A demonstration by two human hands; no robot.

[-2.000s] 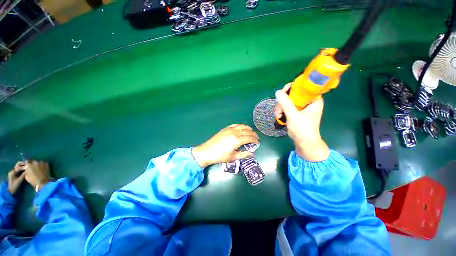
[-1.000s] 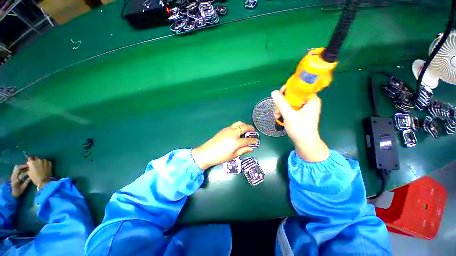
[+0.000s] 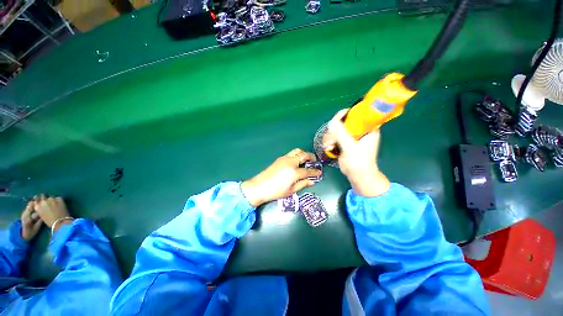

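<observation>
My left hand (image 3: 285,178) holds a small dark device housing (image 3: 313,171) with a silver rim between its fingers, low over the green mat. My right hand (image 3: 355,151) grips the yellow-orange electric screwdriver (image 3: 378,106), tilted with its cable end up and to the right. The driver's tip is hidden by the hand, close to the held housing; I cannot tell if they touch. The round grey speckled dish (image 3: 321,139) is partly covered by my right hand. A short row of housings (image 3: 313,210) and a single housing (image 3: 288,203) lie just below my left hand.
A black power adapter (image 3: 477,177) lies right, beside a cluster of housings (image 3: 501,150) and a white fan (image 3: 548,71). A red stool (image 3: 521,256) stands lower right. A housing pile (image 3: 247,23) and black box (image 3: 185,17) lie at the back. Another person's hands (image 3: 48,213) are far left.
My right hand and the screwdriver have moved left, toward my left hand, and the driver leans over more. My left fingers have shifted, showing more of the held housing than at first.
</observation>
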